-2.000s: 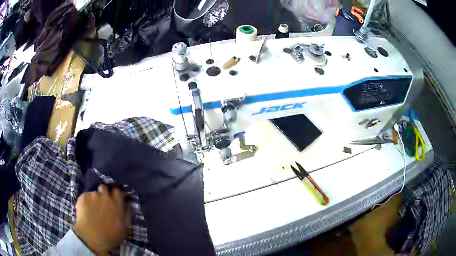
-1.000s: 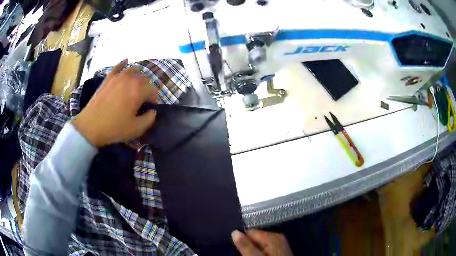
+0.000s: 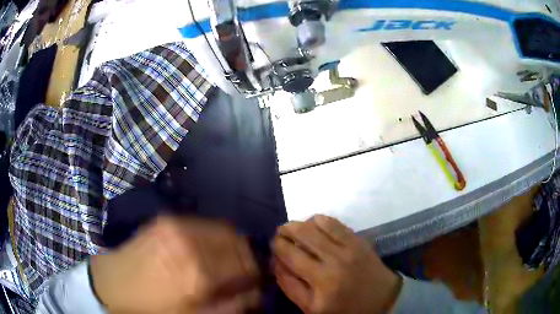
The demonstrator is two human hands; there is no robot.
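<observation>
A dark fabric panel [image 3: 236, 159] runs from the presser foot area [image 3: 261, 92] down toward me, its right edge on the white table. Plaid fabric [image 3: 147, 116] lies bunched to its left. My left hand [image 3: 178, 267] is blurred, low over the dark panel; its fingertips are unclear, so I cannot tell its grip. My right hand [image 3: 331, 267] has its fingers curled at the panel's lower right edge, with the cloth between fingers and thumb. The needle point is hidden behind shiny metal parts of the white sewing machine [image 3: 344, 24].
Thread snips [image 3: 441, 152] with yellow-green and orange-red handles lie right of the cloth. A dark flat rectangle [image 3: 423, 66] lies on the machine bed. Grey metal scissors or tweezers [image 3: 519, 99] lie at the far right. Brown cardboard [image 3: 64, 61] is at the upper left.
My left hand has moved from the plaid near the needle down toward me. My right hand has come further into view at the panel's edge. The plaid now lies spread left of the foot.
</observation>
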